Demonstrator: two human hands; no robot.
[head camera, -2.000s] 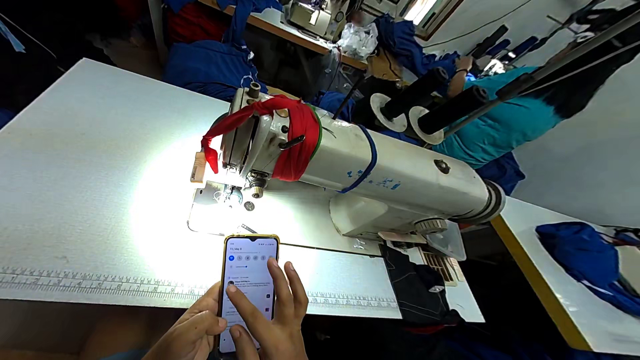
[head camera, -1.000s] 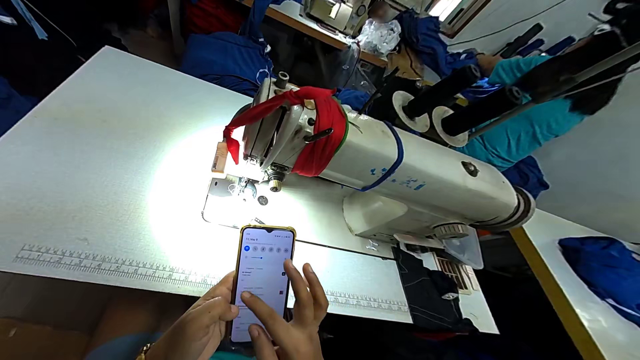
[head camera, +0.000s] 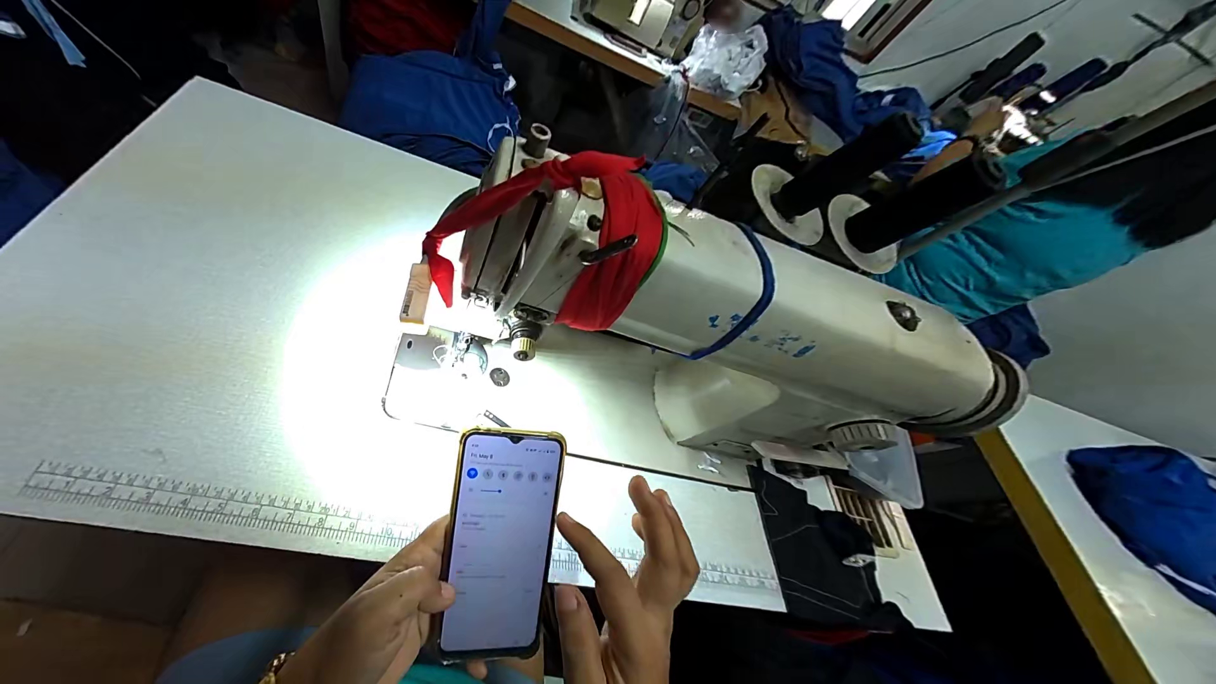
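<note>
My left hand (head camera: 385, 608) holds a smartphone (head camera: 502, 541) in a yellow-edged case, its thumb on the phone's left side. The lit screen shows a row of round icons. My right hand (head camera: 622, 589) is just right of the phone, fingers spread and holding nothing. Beyond the phone stands an industrial sewing machine (head camera: 826, 294) with a red cloth (head camera: 613, 247) tied round its head and a blue band (head camera: 760, 294) round its arm. Its needle area is brightly lit.
A printed ruler (head camera: 218, 503) runs along the near edge of the white table (head camera: 190, 285). Dark cloth (head camera: 817, 551) lies at its right end. Black thread cones (head camera: 855, 161) stand behind the machine. A person in a teal top (head camera: 1026, 237) is beyond them. Blue fabric (head camera: 1149, 513) lies on another table.
My right hand's fingers, over the phone's screen in both earlier frames, are now off it to the right. The screen's content has changed to fewer lines. My left hand still holds the phone.
</note>
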